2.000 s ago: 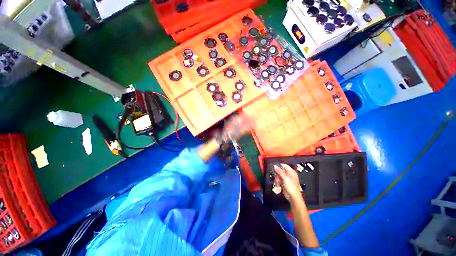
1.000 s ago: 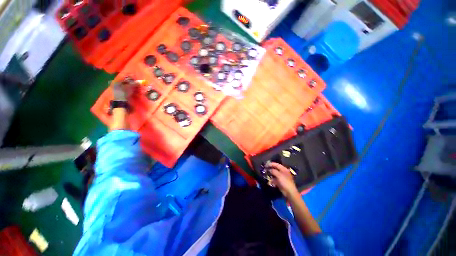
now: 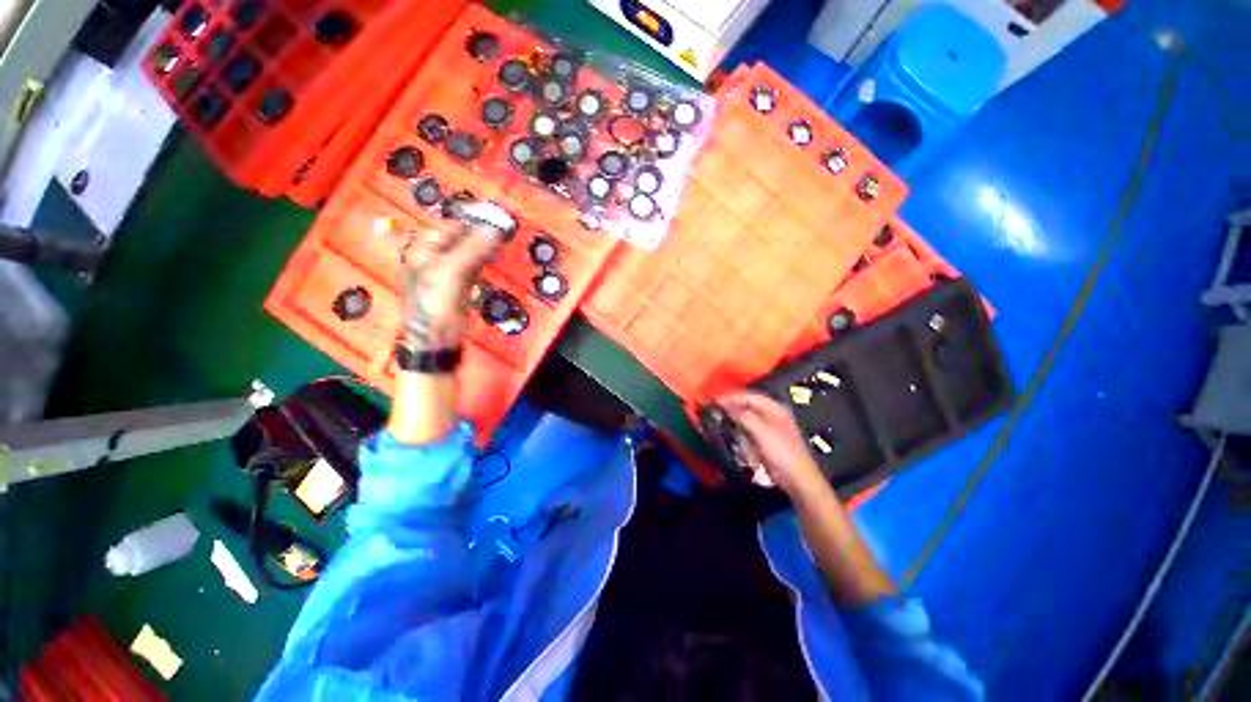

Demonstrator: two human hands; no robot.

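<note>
Round units (image 3: pixel 351 303) lie in the large-cell orange tray (image 3: pixel 323 261). My left hand (image 3: pixel 442 288), with a black wristband, is over this tray, its thumb and fingertips closed on a silvery round unit (image 3: pixel 490 217). A clear blister tray (image 3: pixel 624 206) full of round units lies on the tray's upper right. My right hand (image 3: pixel 771 436) is at the left end cell of the black divided tray (image 3: pixel 864 391). Its fingers are curled and partly hide that cell; whether they hold something cannot be told. Small pale parts (image 3: pixel 820 442) lie in the black tray.
A parts tray (image 3: pixel 713 261) has a few units along its right edge. Stacked red trays (image 3: pixel 295 130) stand upper left. A black box with a yellow label (image 3: pixel 321 486), a white bottle (image 3: pixel 154 545) and a metal bar (image 3: pixel 130 436) are left. A blue stool (image 3: pixel 947 62) is upper right.
My left hand has moved from the orange tray's left side rightward to a unit near its middle. My right hand stays at the black tray's left end. The view has shifted.
</note>
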